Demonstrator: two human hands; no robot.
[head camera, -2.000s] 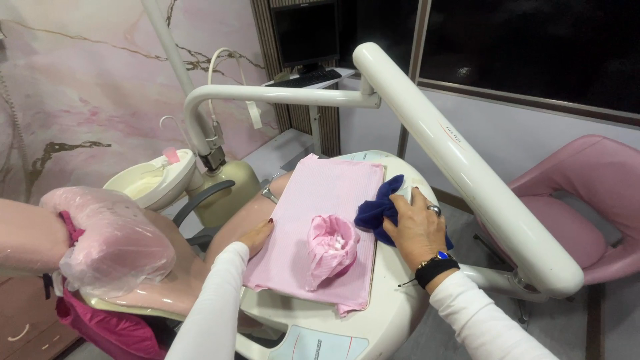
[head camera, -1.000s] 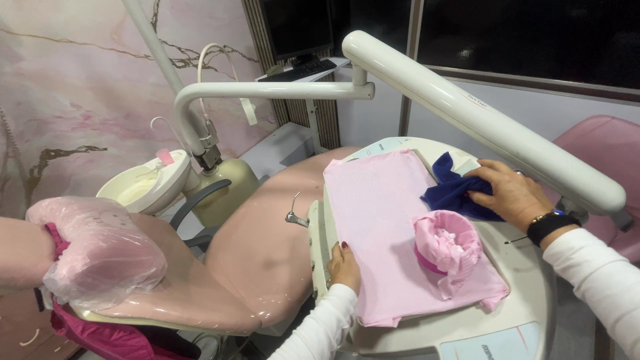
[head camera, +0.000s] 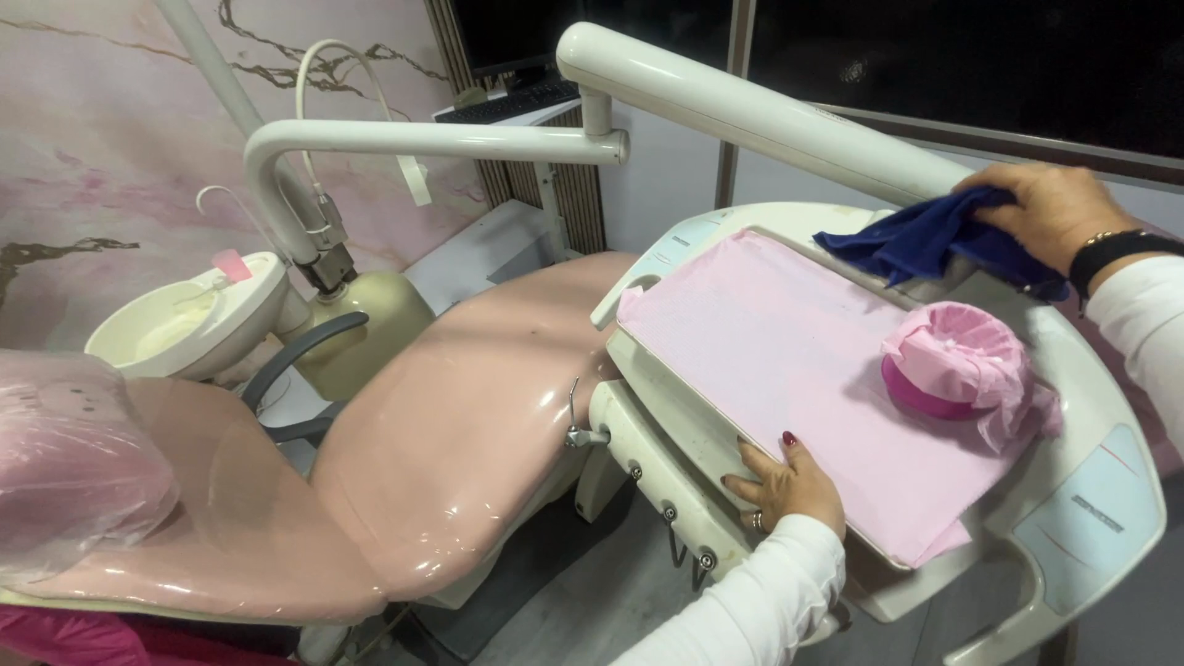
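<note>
My right hand (head camera: 1054, 213) grips a dark blue cloth (head camera: 925, 242), which hangs over the back edge of the dental unit's white instrument table (head camera: 980, 546). On that table lies a tray covered with a pink sheet (head camera: 768, 324). A magenta bowl (head camera: 925, 388) lined with crumpled pink sheet (head camera: 971, 347) stands on the tray's right part. My left hand (head camera: 786, 486) rests at the tray's near left edge, fingers spread; whether it grips the edge, I cannot tell.
A dental chair (head camera: 444, 416) in clear film fills the left and middle, its headrest (head camera: 74, 462) wrapped in plastic. The unit's white arm (head camera: 740, 111) crosses above the table. An air-water syringe (head camera: 583, 435) juts from the holder. The spittoon bowl (head camera: 185, 314) stands behind the chair.
My right hand has lifted the blue cloth from beside the bowl toward the table's back edge and the white arm. My left hand stays by the tray's edge. The view has shifted.
</note>
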